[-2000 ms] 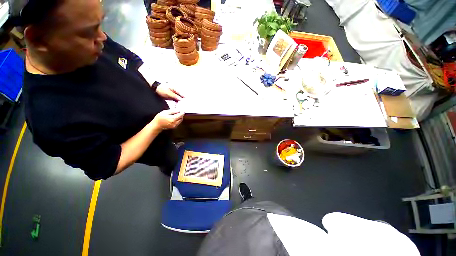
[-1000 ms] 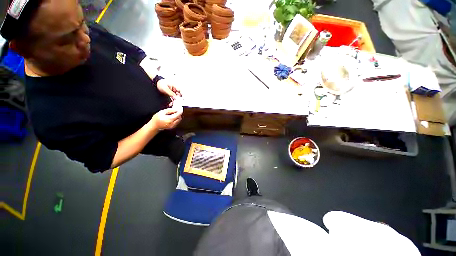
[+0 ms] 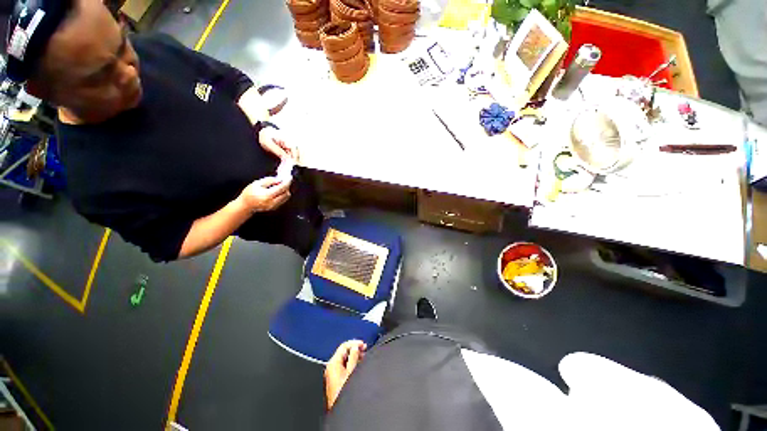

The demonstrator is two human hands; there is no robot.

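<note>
My left hand (image 3: 343,369) shows small at the bottom, beside my dark apron and by the blue chair back; its fingers are partly bent, and whether it holds anything cannot be told. My right hand is not in view; a white sleeve (image 3: 647,400) fills the lower right. The blue chair (image 3: 324,324) has a wood-framed seat pad (image 3: 351,261). A person in a black top (image 3: 168,143) stands at the left, holding a small pale piece (image 3: 286,171) in both hands at the desk edge.
White desk (image 3: 370,143) with stacked brown rolls (image 3: 343,52), a blue flower-like item (image 3: 496,119), a silver bottle (image 3: 579,71) and a clear round lid (image 3: 600,139). An orange-rimmed red crate (image 3: 631,50) stands behind. A round bin (image 3: 527,270) and a grey tub (image 3: 673,276) are on the floor.
My left hand has come into view at the bottom. The view has shifted, so the desk items sit further right. The other person still holds the small piece, head bent down.
</note>
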